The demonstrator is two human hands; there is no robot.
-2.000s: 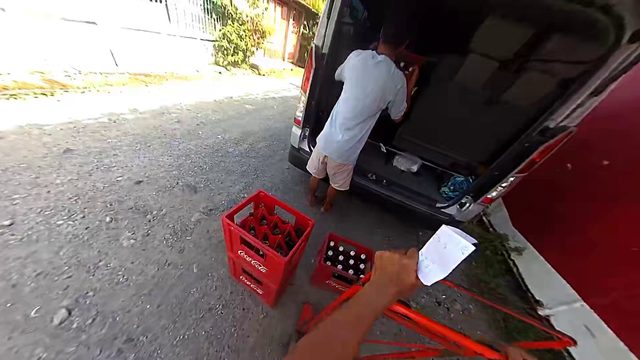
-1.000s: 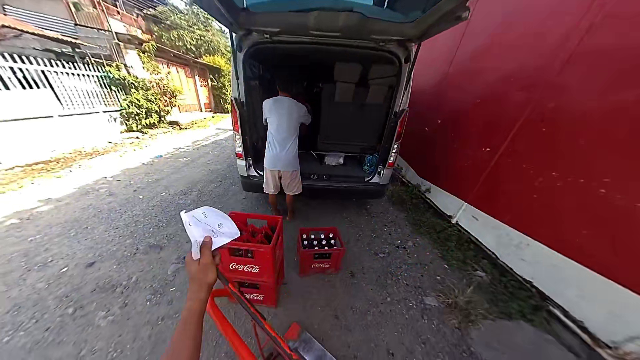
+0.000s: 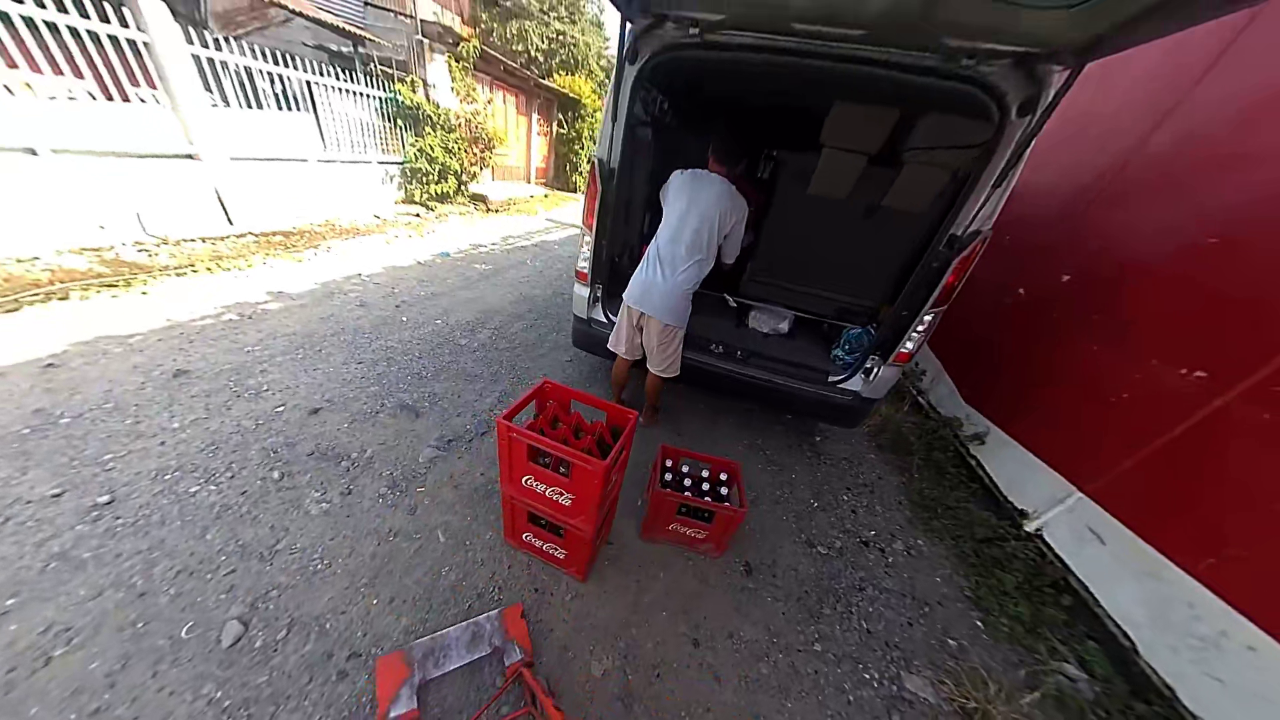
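Neither my left hand nor my right hand shows in the head view. Low in the view, the worn metal toe plate of a red hand truck (image 3: 455, 648) lies over the gravel. Beyond it stand two stacked red Coca-Cola crates; the upper crate (image 3: 562, 490) has red dividers and dark contents, and the lower crate (image 3: 545, 540) is mostly covered by it. To their right, a single red crate (image 3: 690, 530) on the ground holds several dark bottles with pale caps. A person in a pale shirt (image 3: 690, 235) leans into the van's open rear.
The van (image 3: 725, 385) has its tailgate raised; a clear plastic bag (image 3: 770, 320) and a blue coil (image 3: 852, 345) lie on its load floor. A red wall (image 3: 1150, 330) with a pale base runs along the right. A white fence (image 3: 290, 95) borders the road at left.
A hand holding a white paper, seen in both earlier frames, is out of view now. The person at the van leans further to the right than one second ago. The view has shifted.
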